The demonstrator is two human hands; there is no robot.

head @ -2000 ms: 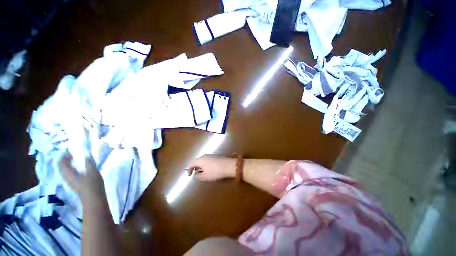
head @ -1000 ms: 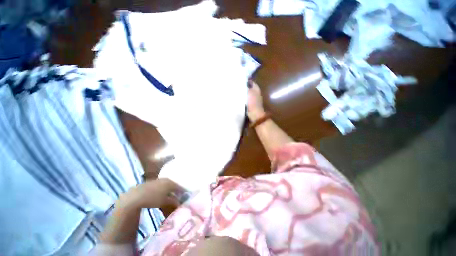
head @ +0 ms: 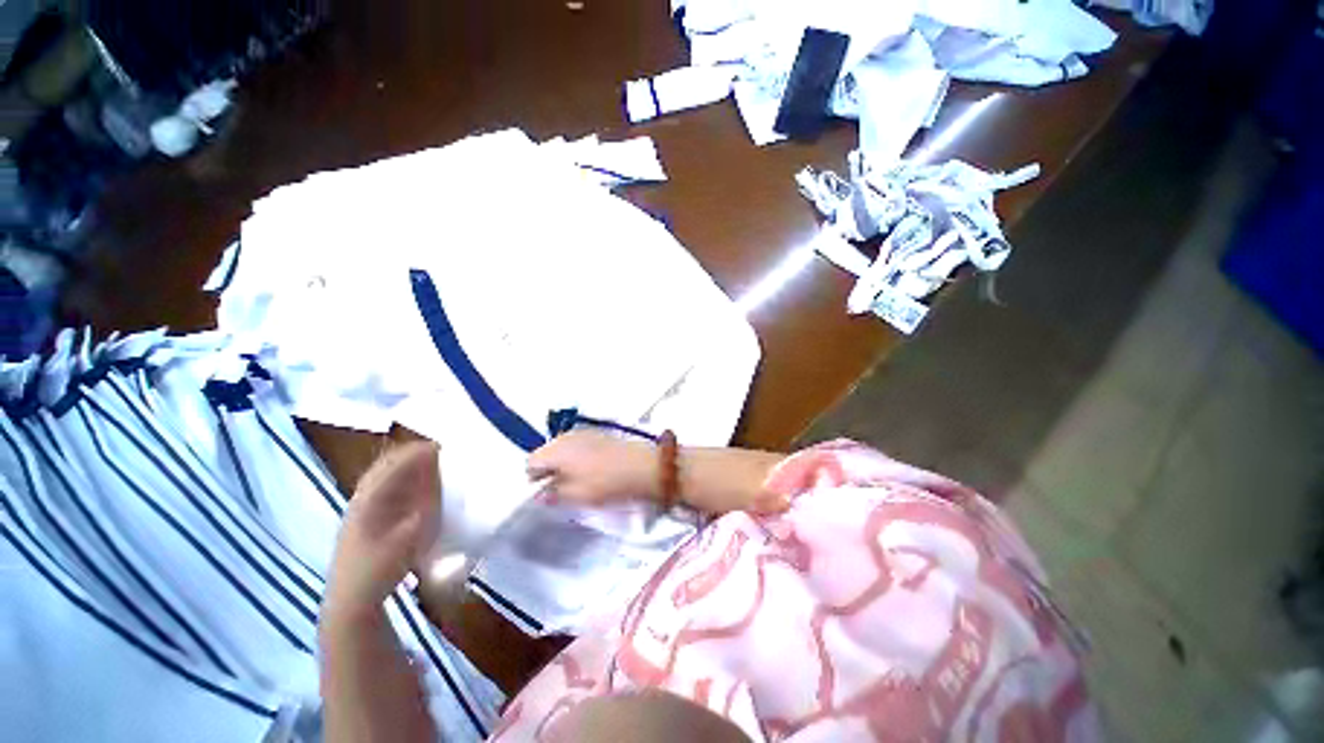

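A white top (head: 610,290) with navy trim lies spread on the table in front of me. Its curved navy band (head: 468,360) runs down to my right hand. My right hand (head: 595,468) has curled fingers and pinches the top near the band's lower end; no tool can be made out in it. My left hand (head: 389,515) is upright and blurred at the left of the top's lower part, its fingers close together beside the white cloth; its grip cannot be made out.
Layered garments (head: 160,537) with navy lines lie at the left. A white garment heap (head: 987,41) with a dark flat rectangle (head: 812,83) lies at the far right. A tangle of narrow strips (head: 929,225) is near the right edge of the brown table (head: 436,73). Tiled floor shows beyond.
The crumpled top has been spread out, then shifted nearer. My right hand has moved from its far side edge to the navy band's lower end. My left hand has risen from near my body.
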